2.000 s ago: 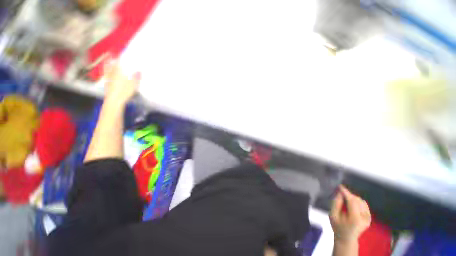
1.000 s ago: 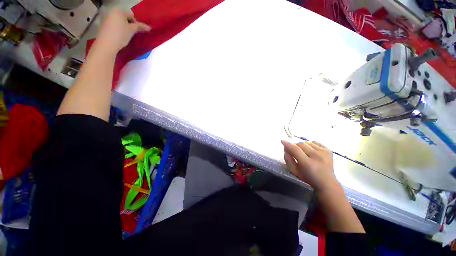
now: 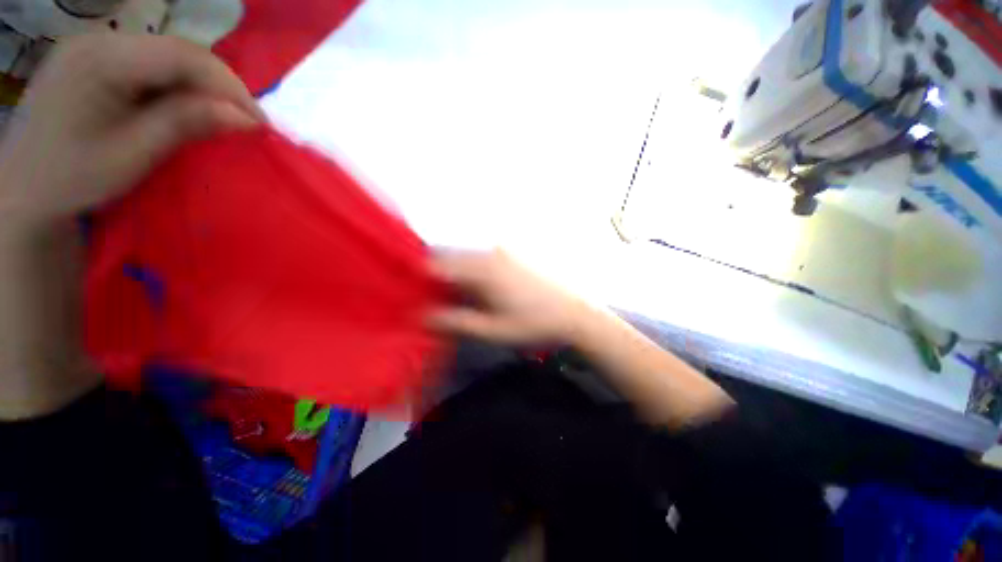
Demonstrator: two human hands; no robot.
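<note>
A red fabric piece (image 3: 275, 263) is held up in front of me between both hands, over the table's front edge. It is blurred by motion. My left hand (image 3: 154, 126) grips its upper left part, near the camera. My right hand (image 3: 500, 296) holds its right edge, with the fingertips partly hidden by blur. The white sewing machine (image 3: 819, 88) stands to the right, away from both hands, and no cloth shows under its needle.
More red fabric (image 3: 286, 38) lies at the table's far left. The white table (image 3: 527, 143) runs across the view. A blue crate (image 3: 258, 489) with red cloth and a green strip is below left. Another blue crate (image 3: 912, 527) is below right. Thread snips (image 3: 925, 349) lie right of the needle.
My left hand has come closer to the camera and now holds up a red piece. My right hand has moved left from the table edge and taken hold of the piece's right edge.
</note>
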